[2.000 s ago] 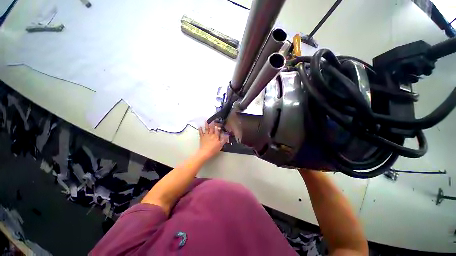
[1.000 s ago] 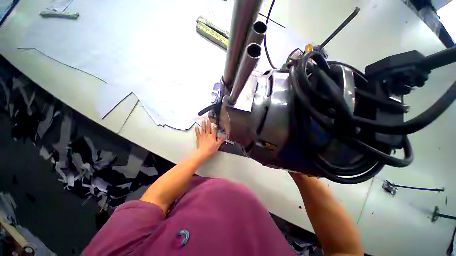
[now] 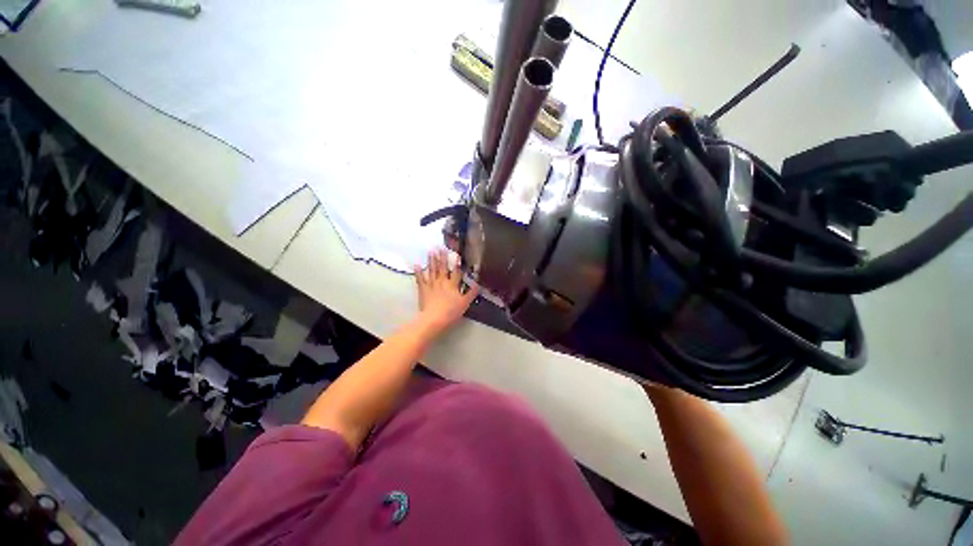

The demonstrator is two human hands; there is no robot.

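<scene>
The straight knife cutting machine, with metal rods above and black cable coiled on its motor, stands at the near edge of the fabric lay. White marker paper with thin lines covers the lay, whose dark edge shows below it. My left hand lies with fingers spread at the lay's edge, just left of the machine's front; what is under the palm is hard to tell. My right forearm reaches up behind the motor, which hides my right hand. The blade and base plate are hidden.
Two yellowish bar weights lie on the paper behind the rods. A small weight is at the top left. Clamps with thin rods lie at the right. The thick power cable runs off right. Scraps litter the dark floor.
The view has shifted, so the lay and weights appear farther right and higher. The machine and my left hand have moved slightly left relative to the bar weights, whose right ends now show beyond the rods.
</scene>
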